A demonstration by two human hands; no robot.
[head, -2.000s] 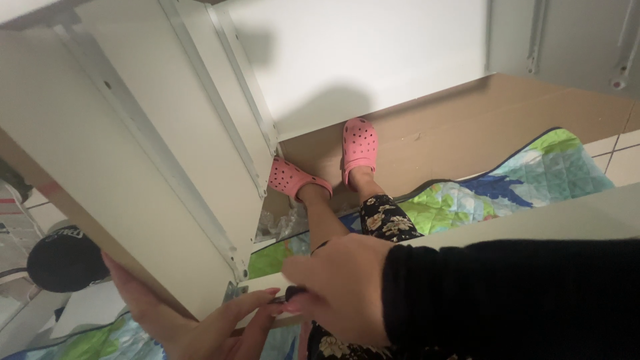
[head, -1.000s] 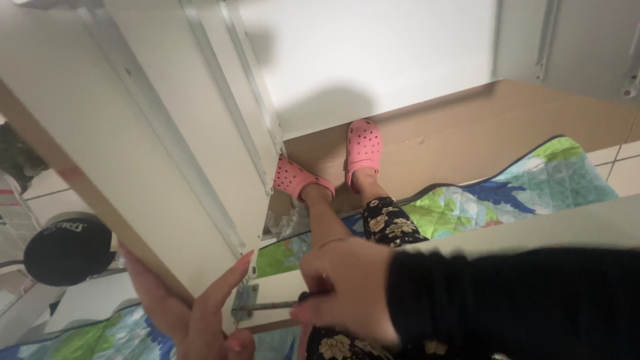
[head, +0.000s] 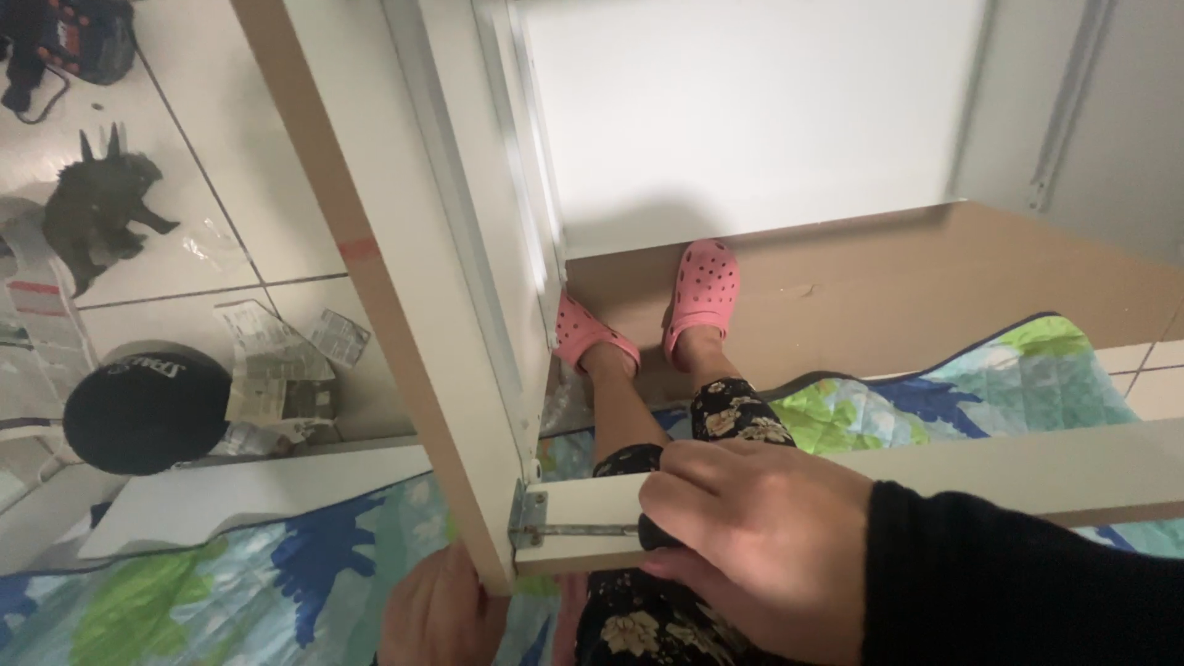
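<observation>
My right hand (head: 754,536) is closed around the black handle of a screwdriver (head: 587,530). Its shaft runs left, along a white crosspiece (head: 971,467), with the tip at a metal corner bracket (head: 530,518). That bracket sits where the crosspiece meets a white upright panel (head: 407,277) with a brown edge. My left hand (head: 442,606) grips the lower end of this panel from the left; part of its fingers is hidden behind it. Metal drawer runners (head: 444,139) line the panel's inner side.
Pink clogs (head: 705,291) stand on brown board inside the frame. A dinosaur-print quilt (head: 342,564) lies beneath. On the tiles at left are a toy triceratops (head: 106,208), a black round object (head: 148,407), printed papers (head: 277,370) and a power tool (head: 88,37). A white panel (head: 758,111) stands ahead.
My left hand has moved from the bracket and screwdriver shaft to the panel's lower end. My right hand still holds the screwdriver. The view has shifted, showing more floor at left.
</observation>
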